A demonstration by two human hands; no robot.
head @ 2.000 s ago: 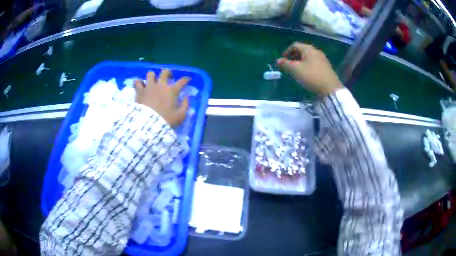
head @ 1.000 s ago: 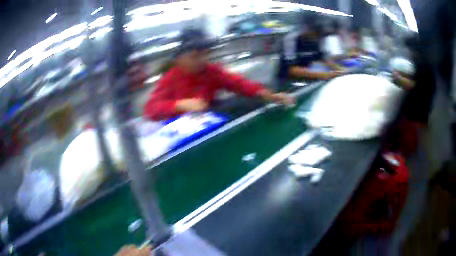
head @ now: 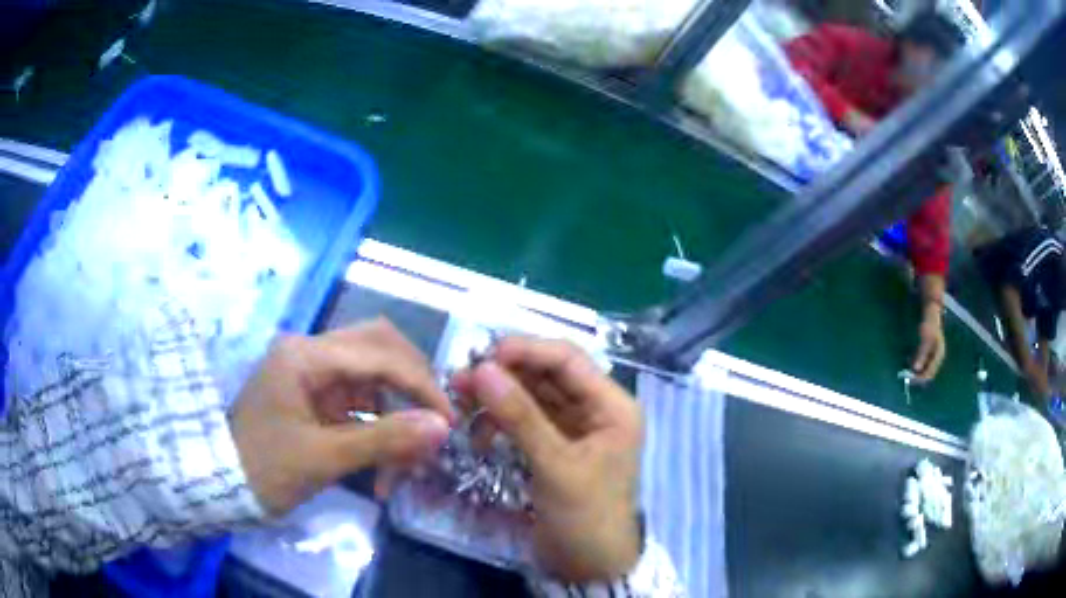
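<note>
My left hand (head: 339,409) and my right hand (head: 561,438) are close together above the clear insert box (head: 462,532), fingertips nearly meeting. The left thumb and fingers are pinched, with a small silver-tipped part (head: 365,416) showing in their curl. The right thumb and fingertips are bent together; whatever they may hold is too small and hidden to tell. Silver stem inserts (head: 489,481) lie in the box, partly hidden by the hands. The blue parts tray (head: 351,193), heaped with white heads (head: 152,251), is at the left, partly under my left sleeve.
The green belt (head: 491,175) carries a T-shaped unit (head: 682,268) and others. A metal post (head: 807,210) slants over the belt. A ribbed pale strip (head: 684,491), loose white parts (head: 927,505) and a bulging bag (head: 1017,491) are at right. A person in red reaches over the belt.
The view has swung back from the far right of the line to the bench. Both my hands are now together over the clear box; two seconds ago they were apart, over tray and belt.
</note>
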